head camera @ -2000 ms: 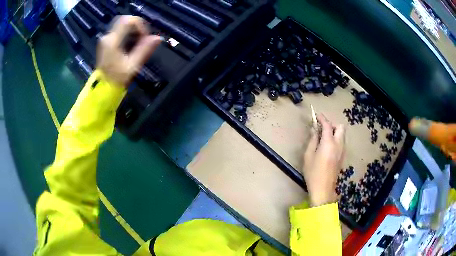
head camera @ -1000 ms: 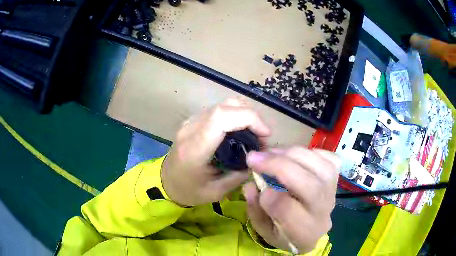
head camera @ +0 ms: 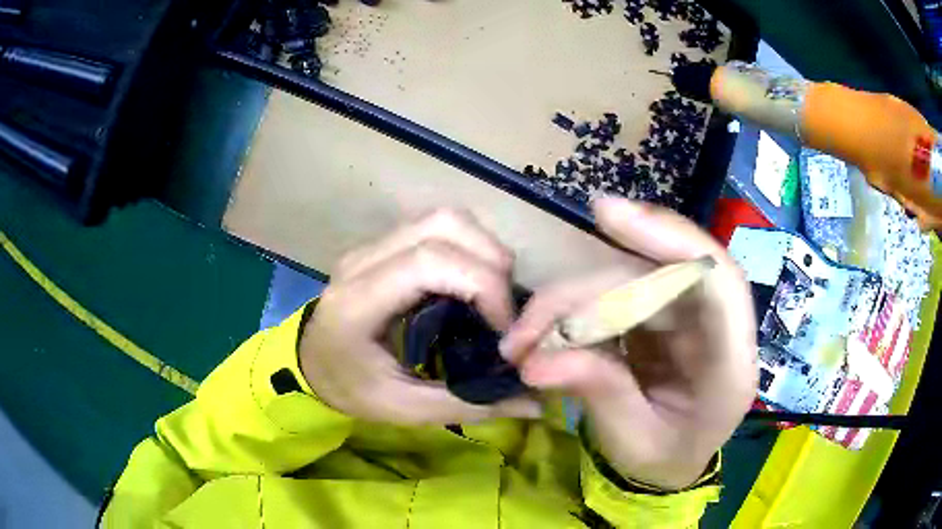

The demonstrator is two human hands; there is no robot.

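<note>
A black tubular housing [head camera: 470, 362] sits in my left hand [head camera: 398, 294], low in the middle of the view, its round end towards me. My left hand is closed around it. My right hand [head camera: 671, 351] holds pale beige tweezers [head camera: 635, 305] across its palm, their tip towards the upper right. The fingertips of my right hand touch the housing's open end. Both hands are somewhat blurred. Whatever lies between the fingertips and the housing is hidden.
The black-rimmed parts tray [head camera: 413, 136] holds small black brackets [head camera: 661, 155] and short black caps [head camera: 294, 31]. A cardboard mat [head camera: 341, 186] lies before it. An orange screwdriver [head camera: 857, 129] hangs over the tray's right edge. The screw feeder [head camera: 790, 300], yellow bin [head camera: 816, 480] and slotted carrier tray [head camera: 124, 134] are around.
Compared with one second ago, the tweezers have swung from pointing at the housing to lying across my right palm. The screwdriver has moved left over the tray. Earlier, my left hand was at the carrier tray.
</note>
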